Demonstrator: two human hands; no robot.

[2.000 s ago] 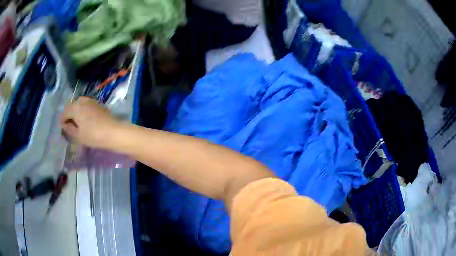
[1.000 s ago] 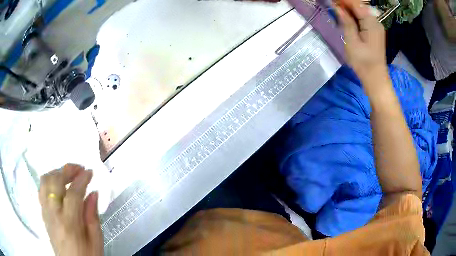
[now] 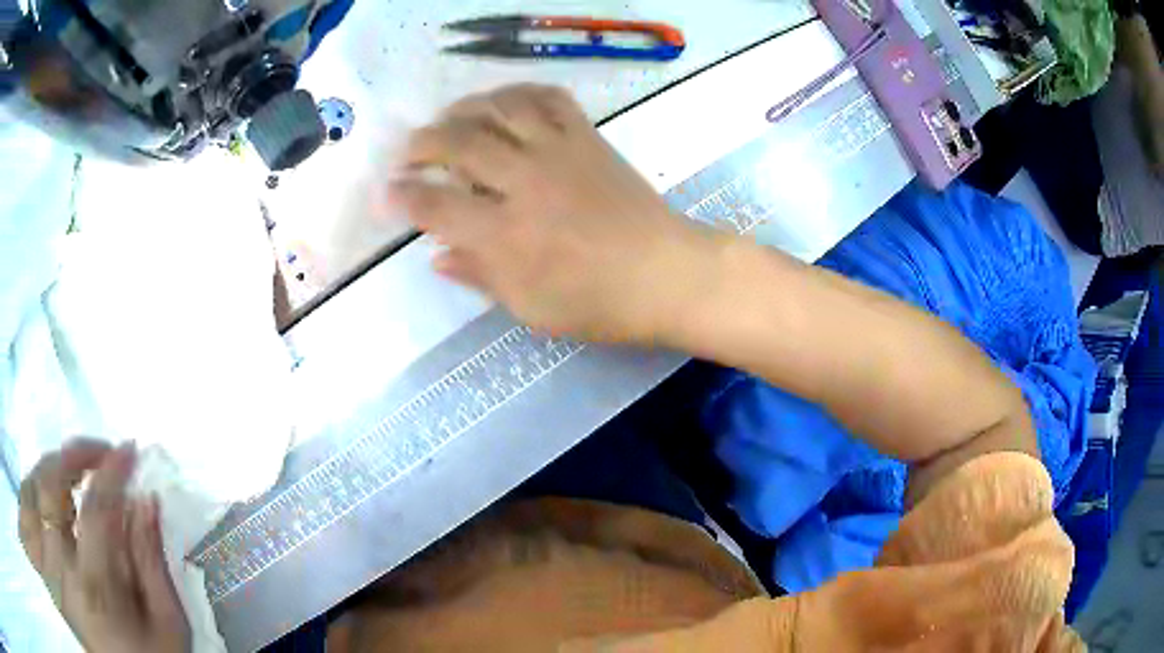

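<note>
The white garment lies at the left, by the needle area of the machine, and looks washed out by the bright lamp. My left hand is at its lower left, with cloth between the thumb and fingers. My right hand is blurred, above the machine bed and ruler edge, right of the garment. Its fingers are apart and nothing shows in them. Thread snips with orange and blue handles lie on the bed beyond my right hand, blades pointing left.
The dark machine head with its ridged knob is at upper left. A ruler strip runs along the front edge. A purple phone-like object with a strap lies at the right end. Blue cloth is piled at the right.
My right hand has moved from the purple object at the far right to above the bed. The snips now lie on the bed. My left hand has taken hold of the garment's edge.
</note>
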